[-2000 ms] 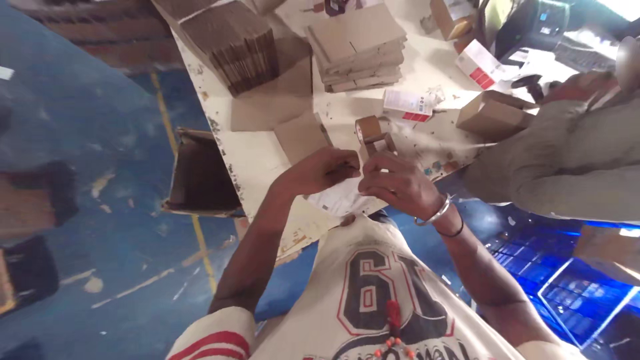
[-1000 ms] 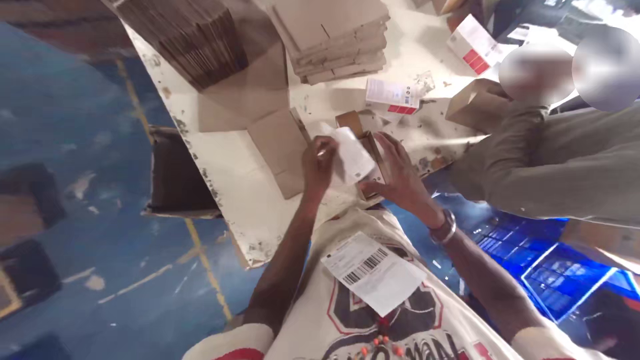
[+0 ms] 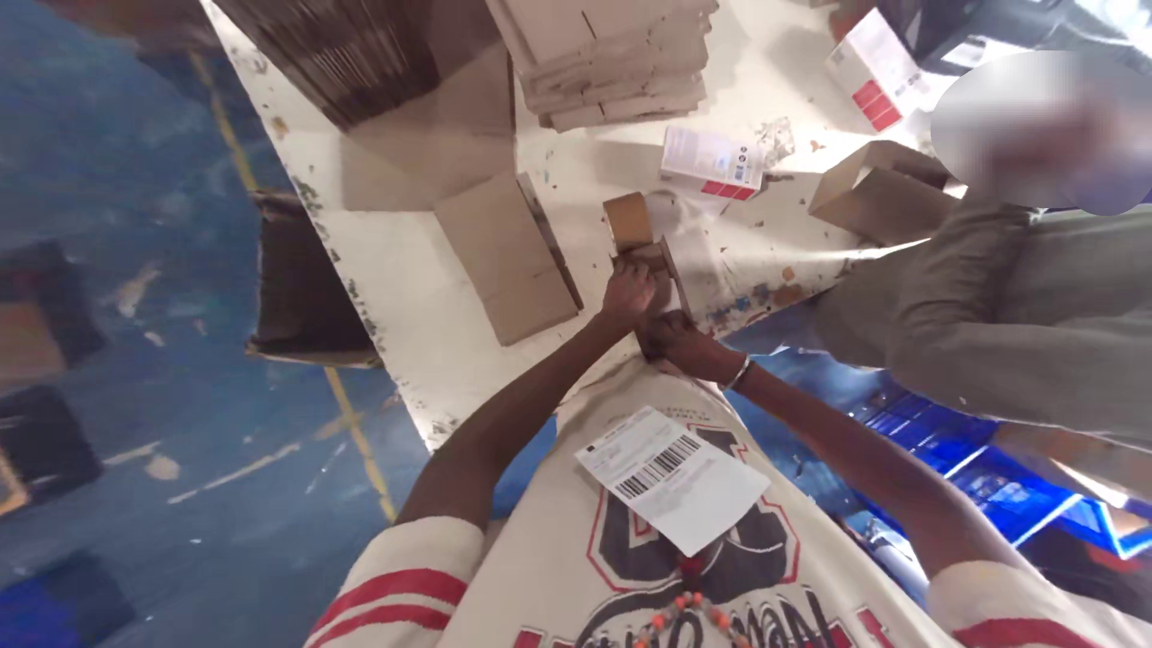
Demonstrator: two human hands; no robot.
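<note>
Both hands are on a small brown cardboard box (image 3: 664,261) at the table's near edge. My left hand (image 3: 630,290) grips its left side, and my right hand (image 3: 688,346) holds its near end, the fingertips partly hidden. Just beyond the box stands a roll of brown packing tape (image 3: 627,221). A white printed label with a barcode (image 3: 673,480) lies on the front of my shirt. Left of my hands, a flat cardboard piece (image 3: 510,261) rests on the table.
Stacked flat cartons (image 3: 621,67) and a dark cardboard bundle (image 3: 346,54) occupy the far side. White-and-red boxes (image 3: 711,164) and an open brown box (image 3: 877,193) sit to the right, beside a person in grey (image 3: 1017,306). A dark bin (image 3: 310,279) stands left of the table (image 3: 396,297).
The white paper held between my hands one second ago is no longer seen there; both hands are now on the small box. The label on my shirt was absent two seconds ago.
</note>
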